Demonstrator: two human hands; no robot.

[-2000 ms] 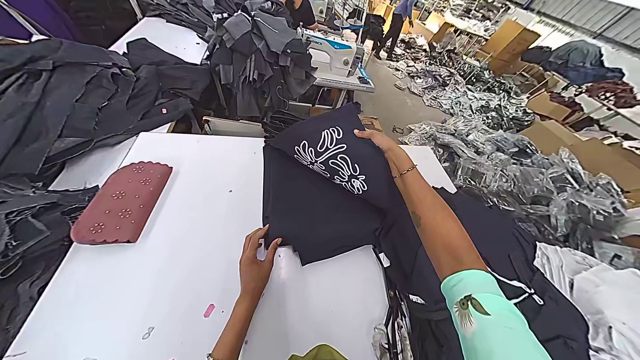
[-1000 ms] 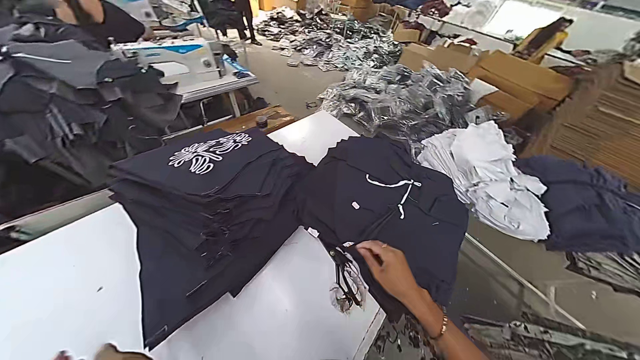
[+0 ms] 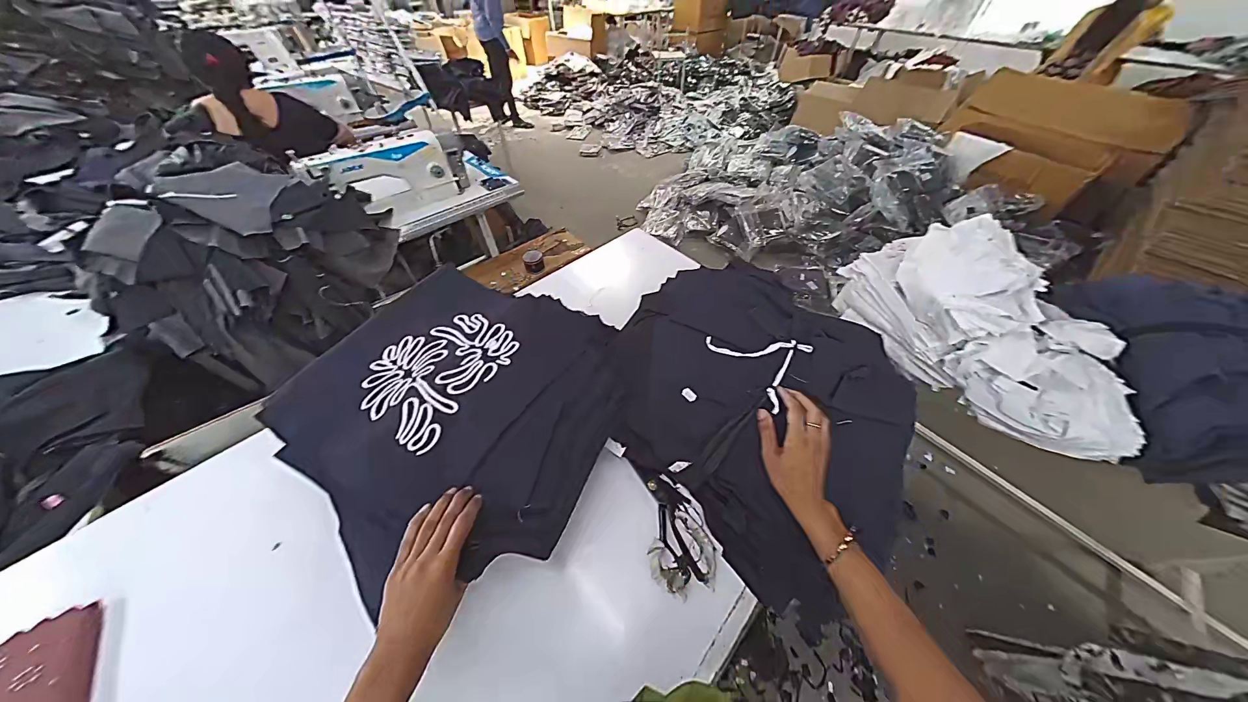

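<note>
My left hand [image 3: 435, 556] lies flat, fingers extended, on the near edge of a stack of dark navy fabric pieces [image 3: 322, 419]; the top piece bears a white looping embroidered motif [image 3: 419, 385]. To the right, my right hand [image 3: 799, 448] touches a second navy pile [image 3: 858, 380] at the end of a white drawstring-like strip [image 3: 751, 348]; its fingertips partly hide that end, and whether they pinch it I cannot tell. Between the piles, on the white table [image 3: 575, 624], lie dark-handled scissors [image 3: 673, 536] beside a crumpled whitish scrap.
Dark fabric pieces heap up at the left [image 3: 244, 234], near a sewing machine [image 3: 400, 171] and a seated person [image 3: 263, 107]. White cloth pieces [image 3: 1014, 341] lie right of the navy pile. Beyond are plastic-wrapped packets [image 3: 799, 185] and cardboard boxes [image 3: 1053, 127]. A maroon scalloped piece [image 3: 54, 653] lies lower left.
My left hand has come back onto the embroidered stack, away from the lower left edge. My right hand, on the embroidered piece two seconds ago, is now on the other navy pile. The view has turned.
</note>
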